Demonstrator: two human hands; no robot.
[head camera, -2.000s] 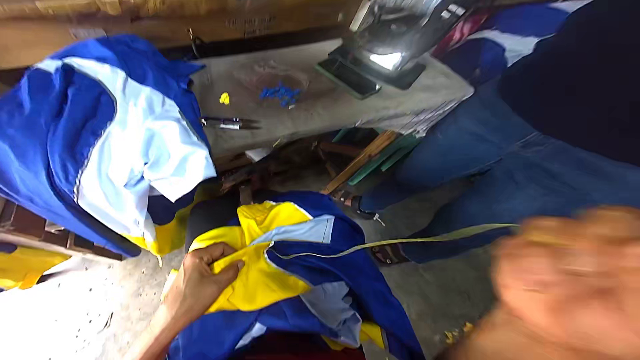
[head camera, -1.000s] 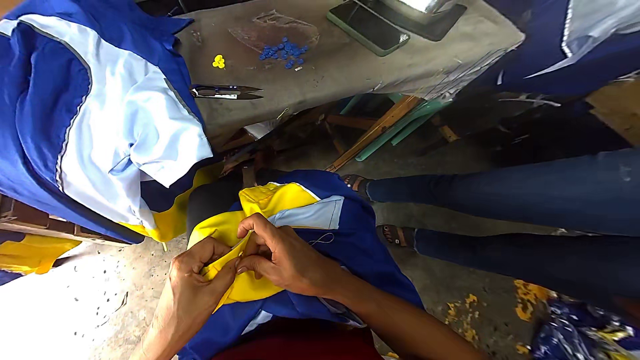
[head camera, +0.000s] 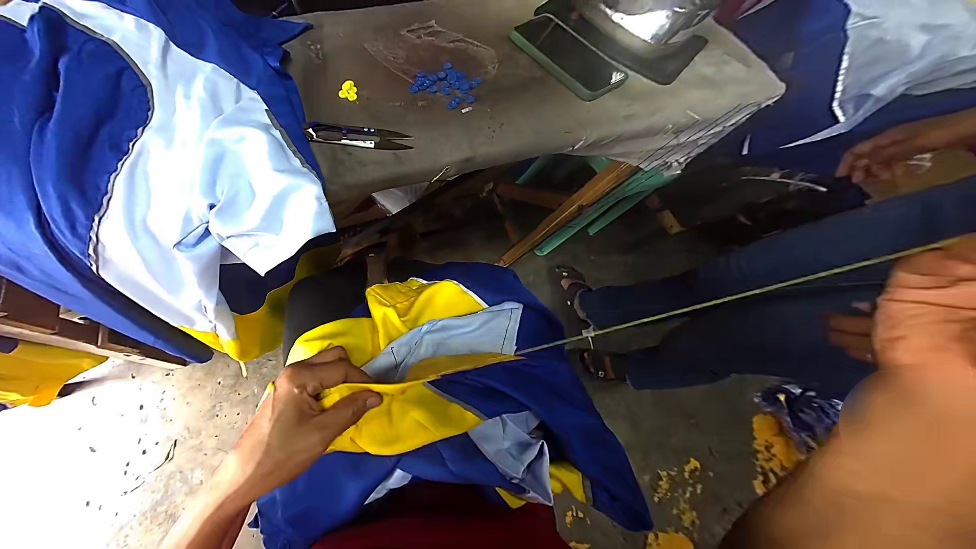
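Note:
My left hand (head camera: 324, 396) pinches the yellow edge of a blue, yellow and light-blue garment (head camera: 427, 427) spread over my lap. From that cloth a taut pale thread (head camera: 724, 300) runs up to the right to my right hand (head camera: 926, 305), raised at the right edge with its fingers curled; the fingertips are partly cut off by the frame. A needle cannot be made out. On the grey-covered table lie thread snips (head camera: 358, 136), a small group of yellow buttons (head camera: 348, 91) and a scatter of blue buttons (head camera: 446, 82).
A phone (head camera: 568, 57) lies beside a shiny metal object (head camera: 648, 15) on the table (head camera: 518, 126). Blue and white garments (head camera: 221, 152) hang at the left. Another person's jeans-clad legs (head camera: 686, 293) and hand (head camera: 900, 145) are at the right. Yellow scraps (head camera: 770, 450) lie on the floor.
Both hands were together at the yellow cloth one second ago. My right hand has since moved away to the right, and the thread is stretched out. Another person's hand has come into view.

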